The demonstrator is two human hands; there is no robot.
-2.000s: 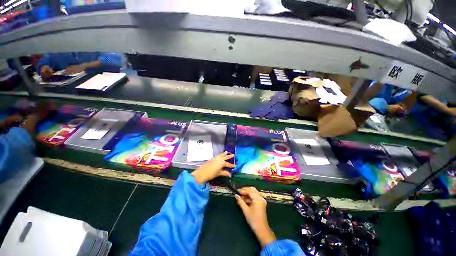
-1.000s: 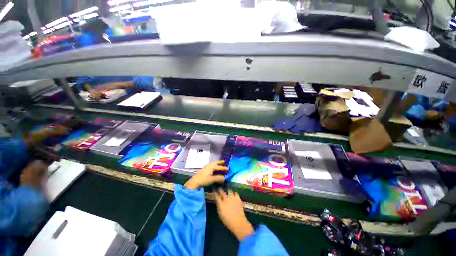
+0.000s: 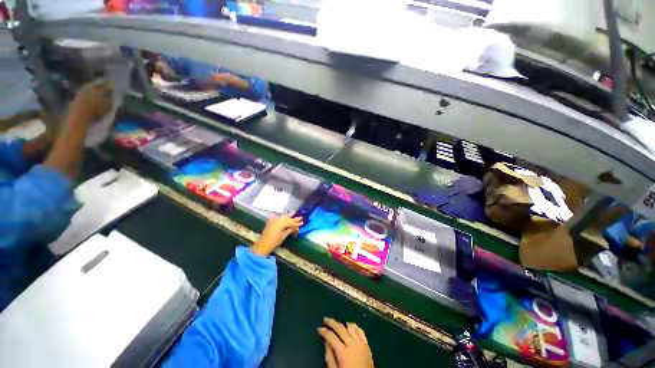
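Observation:
My left hand (image 3: 278,233) reaches over the conveyor edge rail, its fingertips on the near end of the dark accessory compartment (image 3: 312,202) of a grey box base (image 3: 299,181). A small white leaflet (image 3: 273,199) lies in that base. Whether the fingers hold anything cannot be told. A printed box lid (image 3: 350,228) with rainbow splash lies just right of it. My right hand (image 3: 347,345) is over the dark green bench at the bottom, fingers spread, with nothing seen in it; its lower part is cut off by the frame edge.
More grey bases and printed lids lie along the green conveyor. A white die-cut stack (image 3: 93,302) is at the left. Dark bagged accessories (image 3: 468,353) are at the bottom right. A person in blue (image 3: 36,208) works at the left. An open brown carton (image 3: 549,241) stands beyond the belt, under the grey shelf (image 3: 402,90).
The view has swung left, so the accessory pile is mostly out of frame. My right hand has drawn back from beside my left hand to the bench. My left hand stays at the compartment's near end.

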